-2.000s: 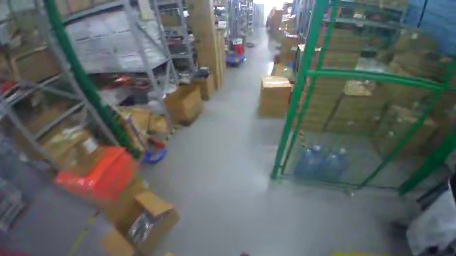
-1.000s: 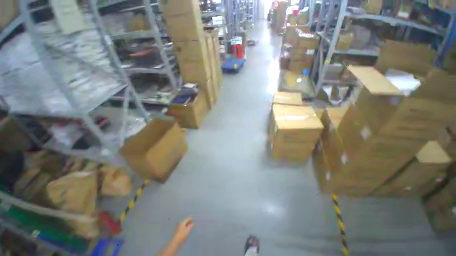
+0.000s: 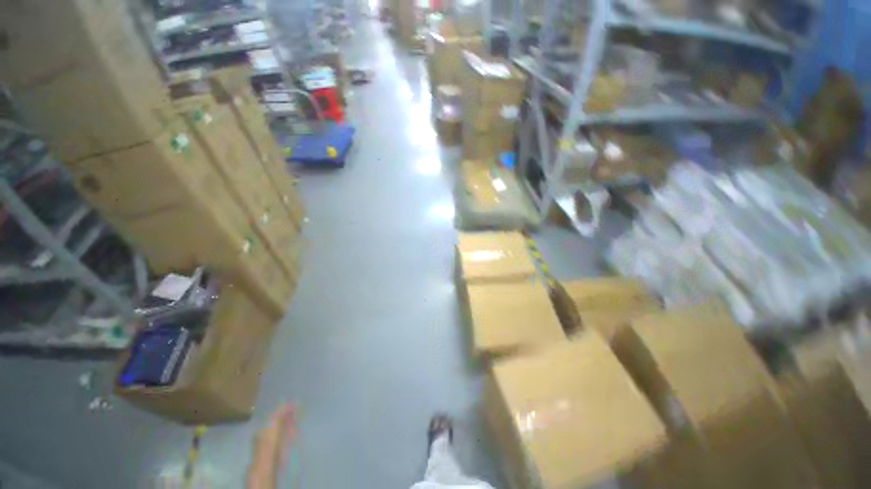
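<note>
My left hand [image 3: 273, 447] shows at the bottom edge, left of centre, blurred and cut off by the edge; nothing can be made out in it. My right hand is out of the picture. Brown cartons [image 3: 576, 411] stand close on the right side of the aisle. On the left, an open carton [image 3: 224, 377] holds dark and blue items, with tall stacked cartons [image 3: 143, 162] behind it.
A grey floor aisle [image 3: 349, 315] runs ahead. My shoe [image 3: 439, 429] is at the bottom. A blue platform trolley [image 3: 322, 144] with a red item [image 3: 326, 94] stands ahead left. Metal racks [image 3: 688, 116] line the aisle, with plastic-wrapped goods [image 3: 754, 244] at right.
The view has moved forward along the aisle. The cartons and trolley are nearer and larger. My left hand is still low in the picture, now further left and more blurred.
</note>
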